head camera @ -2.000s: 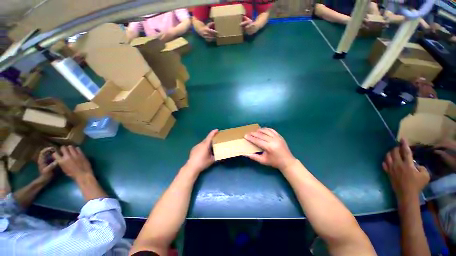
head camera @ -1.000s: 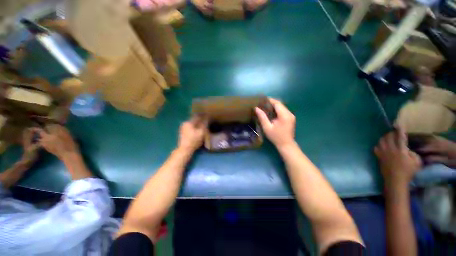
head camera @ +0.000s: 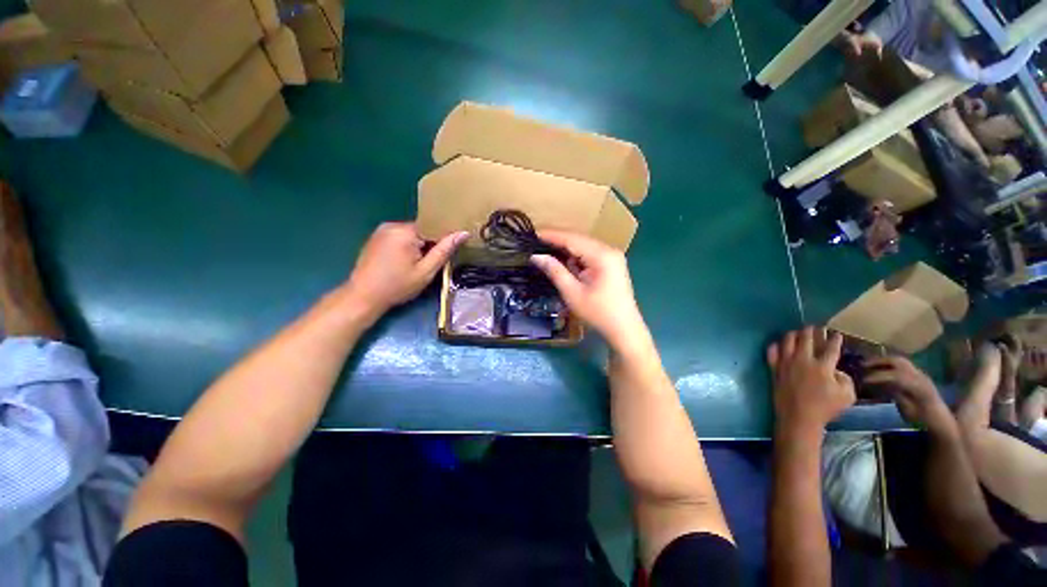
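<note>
An open brown mailer box (head camera: 446,323) stands on the green bench in front of me, its lid (head camera: 517,189) raised behind the tray. My right hand (head camera: 588,281) pinches a thin black coiled cable (head camera: 511,233) above the tray, in front of the lid. My left hand (head camera: 396,264) is at the box's left side, its thumb and fingers at the lower left part of the lid. In the tray lie a greyish-purple flat piece (head camera: 472,311) at the left, a black block (head camera: 530,326) at the right and more black cable behind them.
A stack of open cartons (head camera: 189,69) and a pale-blue translucent container (head camera: 48,101) are at the upper left. Pale shelf legs (head camera: 867,132) stand at the right. Another person's hands (head camera: 811,378) are by an open carton (head camera: 901,307) at the right.
The closed box is now open with its lid raised. My right hand has taken hold of the coiled cable. The view has shifted, so the carton stack sits further up and left.
</note>
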